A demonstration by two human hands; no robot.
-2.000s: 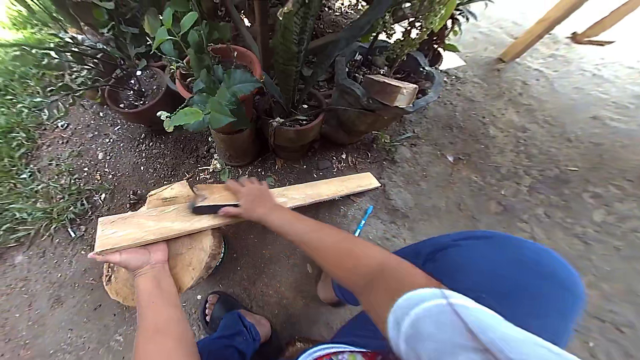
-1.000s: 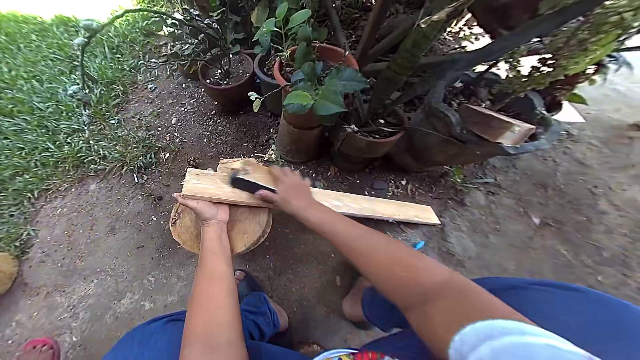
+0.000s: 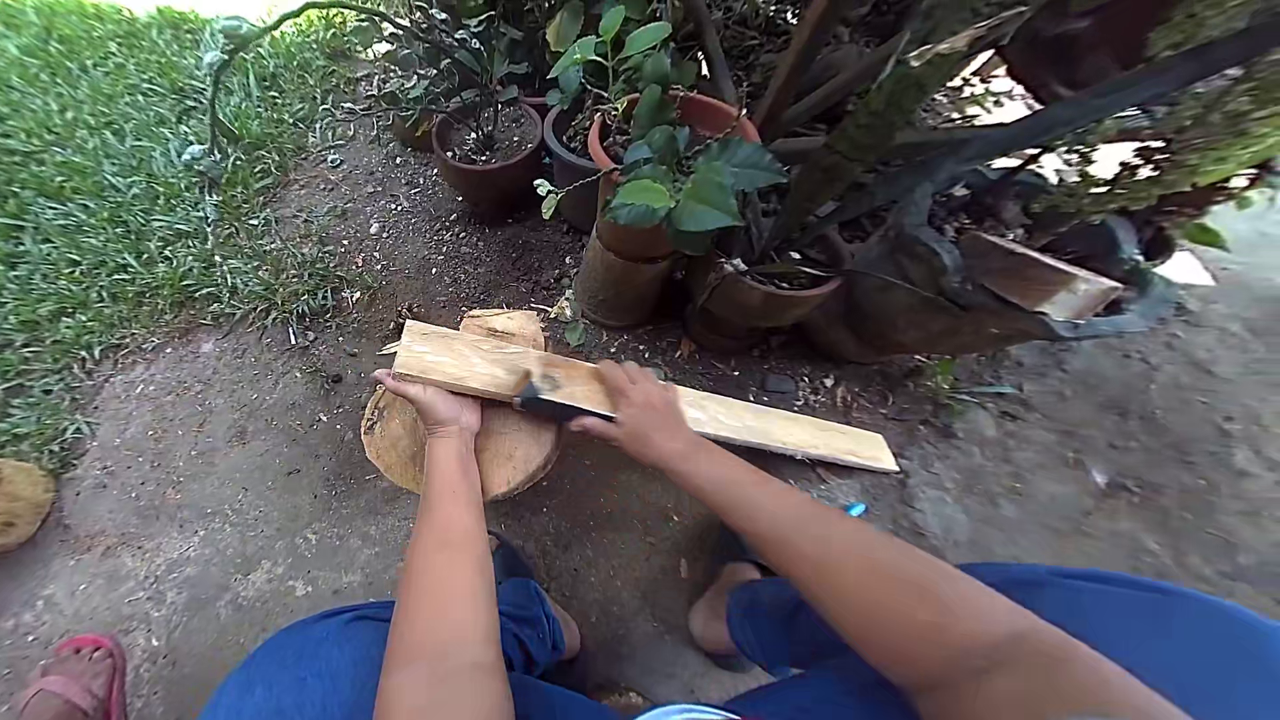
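Observation:
A long wooden board (image 3: 760,418) lies slanting over a round log slab (image 3: 510,455), its right end low over the ground. My left hand (image 3: 440,403) grips the near edge at the board's left end, its fingers partly hidden beneath. My right hand (image 3: 640,408) is on the middle of the board, closed around a dark tool (image 3: 560,408) that lies against the wood; its kind cannot be told. Another piece of wood (image 3: 505,325) shows behind the board, on the slab's far side.
Potted plants in clay pots (image 3: 765,295) stand close behind the board. A wood block (image 3: 1040,278) rests in a planter at the right. A blue object (image 3: 855,509) lies near the board's right end. Another person's sandalled foot (image 3: 80,680) is at the lower left.
My right hand and the dark tool have moved right along the board, away from its left end. My left hand still holds that end. The view has shifted left.

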